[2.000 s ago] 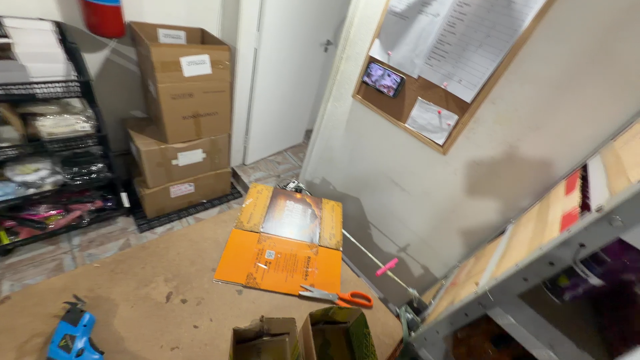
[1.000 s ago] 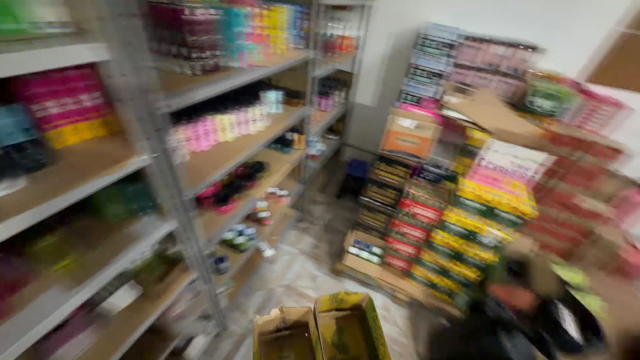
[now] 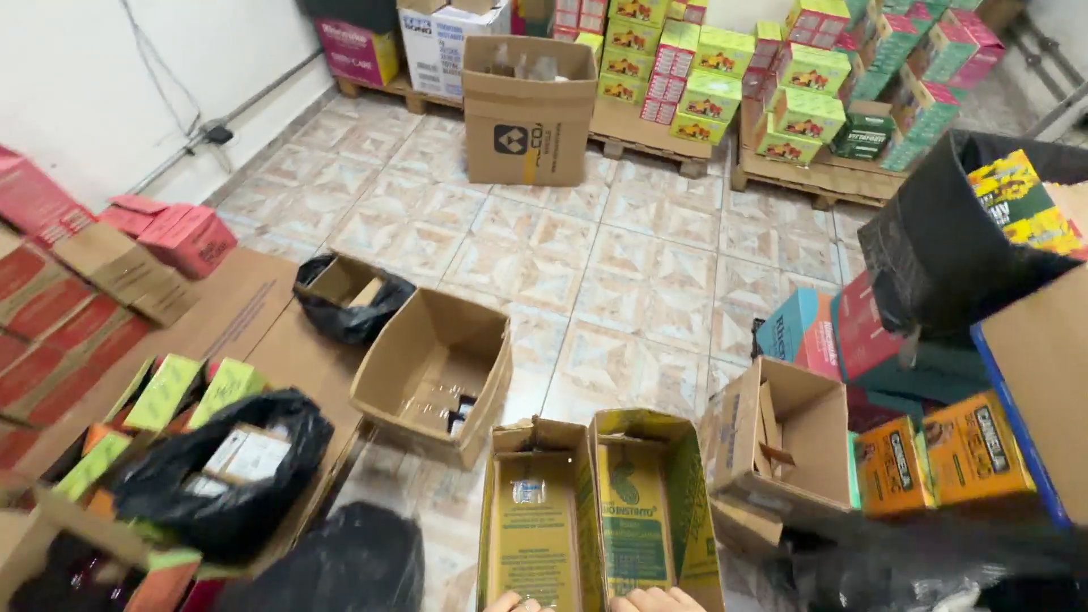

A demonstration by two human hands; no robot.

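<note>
Two narrow cardboard boxes stand side by side at the bottom centre, both with their tops open: the left box (image 3: 534, 518) and the right box (image 3: 650, 510). Only the fingers of my left hand (image 3: 517, 603) show, curled over the near edge of the left box. The fingers of my right hand (image 3: 656, 600) lie over the near edge of the right box in the same way. Some clear tape is on the left box's inner face. Both palms and thumbs are out of frame.
Ahead on the left stands an open cardboard box (image 3: 382, 399) with small items inside; another open box (image 3: 803, 425) is at the right. A tall carton (image 3: 529, 127) stands on the tiled floor (image 3: 595, 272). Black bags (image 3: 340, 561) lie at lower left; loaded pallets (image 3: 816, 183) line the back.
The view has swung widely, from a cork board and worktop, past shelving, to this floor area with cartons. The two narrow boxes stay at the bottom of the view throughout.
</note>
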